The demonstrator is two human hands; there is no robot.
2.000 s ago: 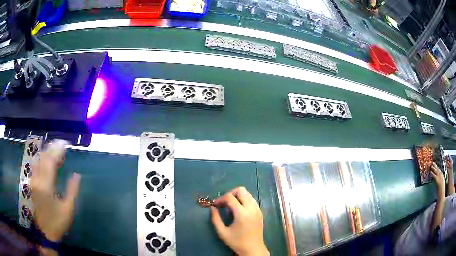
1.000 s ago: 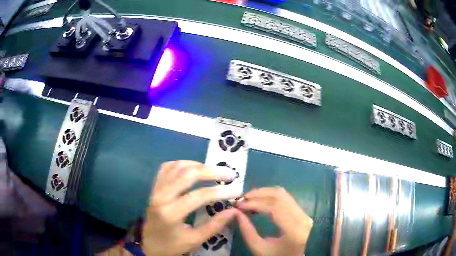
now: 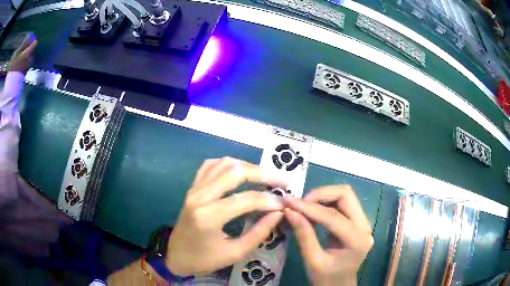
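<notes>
A silver four-position plate [image 3: 285,159] lies lengthwise in front of me on the green bench, partly covered by my hands. My left hand [image 3: 223,215] and my right hand [image 3: 330,229] meet above its middle, fingertips together in a pinch. A tiny copper-coloured bit [image 3: 286,208] shows between the fingertips; it looks like a copper ring, but its shape is mostly hidden. The plate's top and bottom round seats show; the middle ones are partly behind my fingers.
A plate stack [image 3: 92,159] stands at left. A black unit [image 3: 134,61] glows purple behind it. More plates [image 3: 360,94] lie on the green belt. A clear tray with copper-coloured rows [image 3: 428,240] is at right. Another person's arm [image 3: 14,89] is at far left.
My left hand came from the left and my right hand from the bench at right; both now meet over the plate. The view shifted, and another person's arm appeared at far left.
</notes>
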